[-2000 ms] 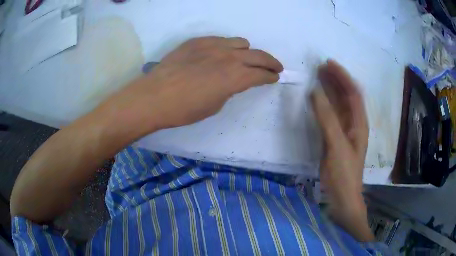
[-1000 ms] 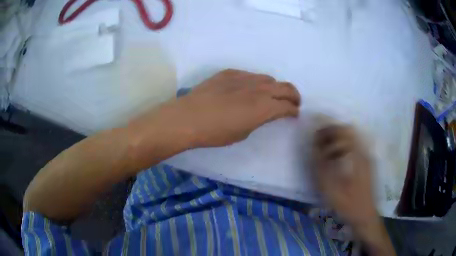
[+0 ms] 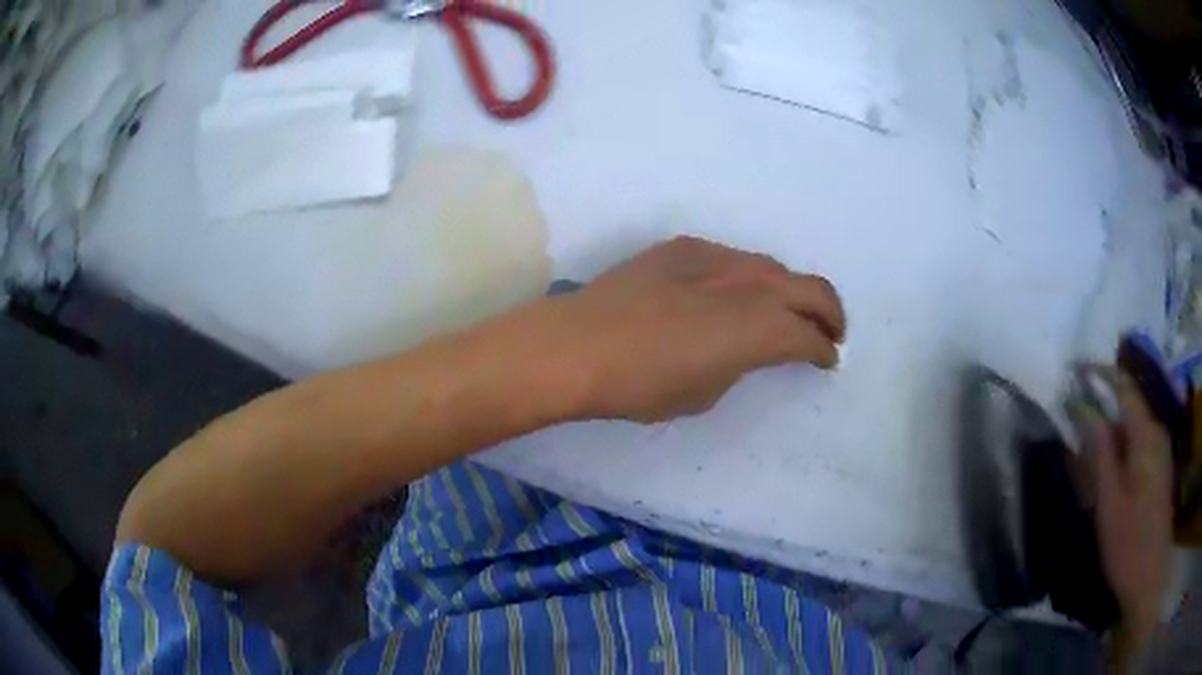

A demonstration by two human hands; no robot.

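Observation:
My left hand (image 3: 718, 327) lies palm down on the white table, its fingers pressed together over a small white piece. Only a tiny white edge shows at the fingertips; the rest is hidden under the hand. A dark grey tip (image 3: 566, 288) shows on the wrist side of the hand, perhaps the end of the template. My right hand (image 3: 1131, 475) is at the right edge, blurred, closed around the handle of the iron (image 3: 1008, 488). The iron is dark, with a grey blurred body, by the table's right front edge.
White cut pieces (image 3: 301, 152) lie at upper left beside red-handled scissors (image 3: 508, 66). More flat white pieces (image 3: 804, 59) lie at the far side. A yellowish stain (image 3: 475, 224) marks the white table cover. Crumpled whitish material (image 3: 86, 145) is at the far left.
My right hand has moved right from beside the left hand and taken hold of the iron. My left hand stays over the piece. The view has shifted, showing more of the scissors and far pieces.

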